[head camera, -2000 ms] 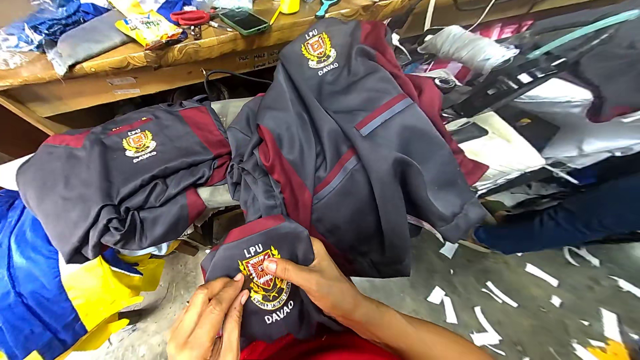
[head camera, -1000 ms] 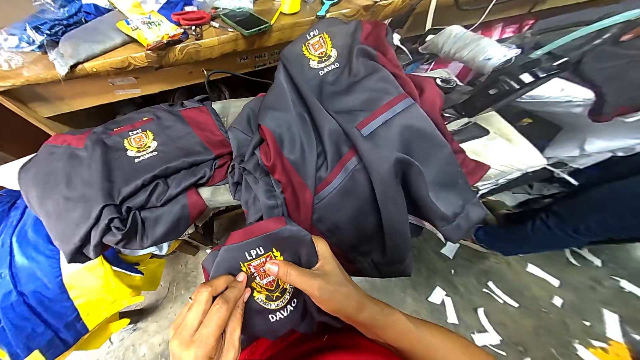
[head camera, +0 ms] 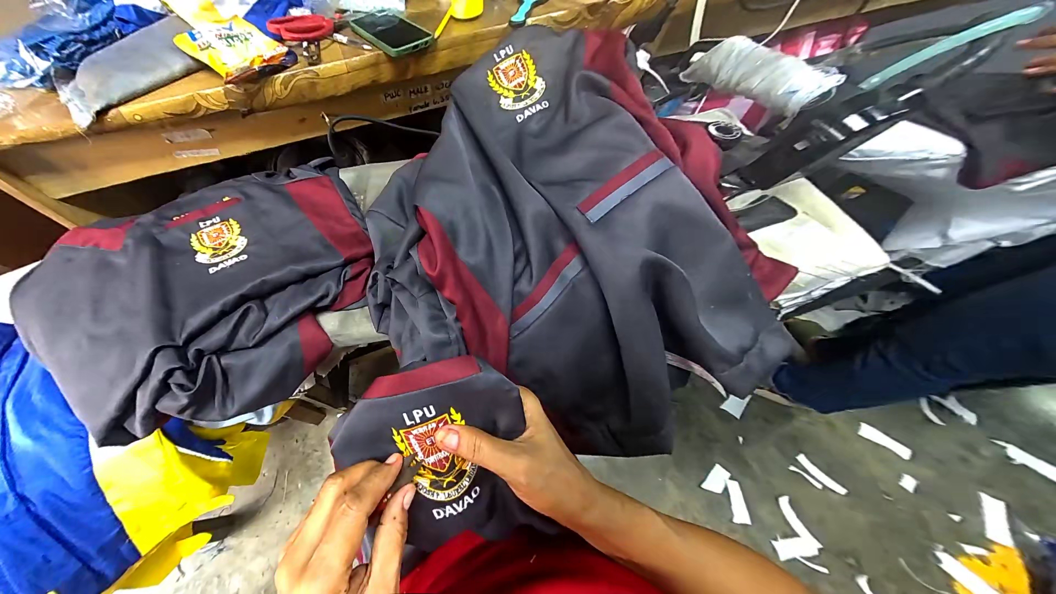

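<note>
A dark grey garment with maroon trim point(head camera: 495, 392) and an embroidered crest lies before me at the bottom centre. My right hand point(head camera: 520, 454) grips its right edge, the thumb resting on the crest. At the crest's left side my left hand point(head camera: 351, 520) pinches the garment's cloth between thumb and fingers. Beyond them a grey and maroon jacket point(head camera: 561, 272) with a similar crest is spread over a support. Another such garment point(head camera: 165, 305) lies folded at the left. The undersides of the held cloth are hidden.
A wooden table point(head camera: 330, 78) across the back bears red-handled scissors point(head camera: 301, 27), a phone point(head camera: 391, 31) and a yellow packet point(head camera: 231, 49). A thread cone point(head camera: 763, 74) stands at the right, near another person's leg point(head camera: 924, 330). Blue and yellow cloth point(head camera: 58, 478) hangs left; white scraps point(head camera: 738, 502) litter the floor.
</note>
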